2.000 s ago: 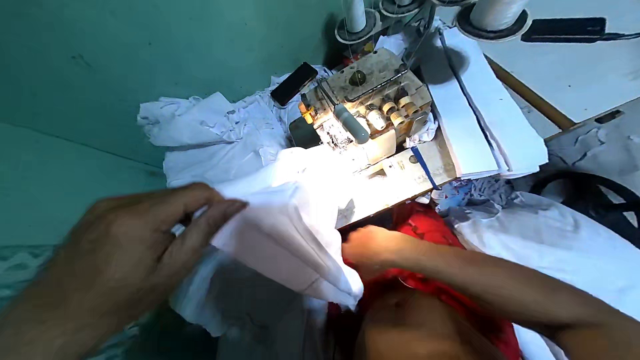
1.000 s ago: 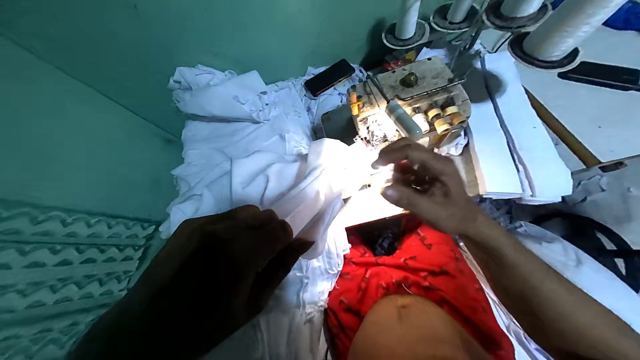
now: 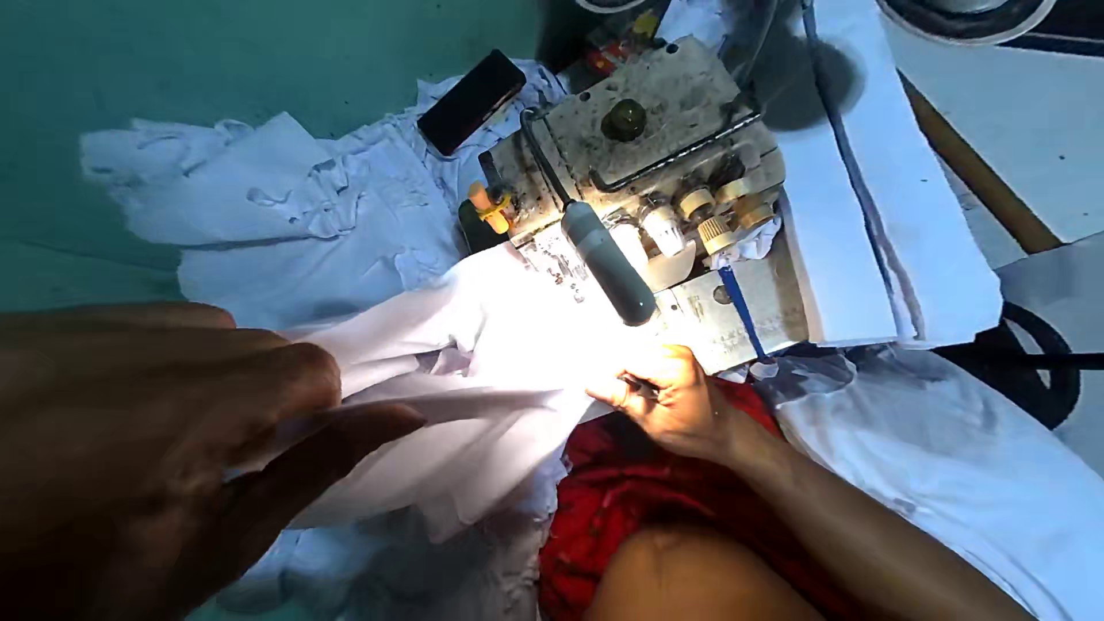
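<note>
A white fabric piece [image 3: 483, 345] stretches between my two hands, brightly lit where it meets the front of an overlock sewing machine [image 3: 638, 129]. My left hand [image 3: 216, 431], large at the lower left, pinches the cloth between thumb and fingers. At the machine's front edge my right hand [image 3: 673, 397] grips the fabric's right end; glare hides the exact edge there. Just above that hand is a dark grey lamp [image 3: 608, 263] on a bent metal neck. The machine's needle area is lost in glare and behind cloth.
Piled white fabric [image 3: 328, 198] lies left of the machine, with a black phone [image 3: 474, 99] on it. White cut panels [image 3: 897, 190] are stacked to the right. A blue strip [image 3: 742, 310] hangs at the machine's front. More white cloth [image 3: 949, 448] lies at lower right.
My right hand was open above the machine's front one second ago; it has moved down and closed on the fabric. The cloth is now pulled out between both hands. The view has moved closer.
</note>
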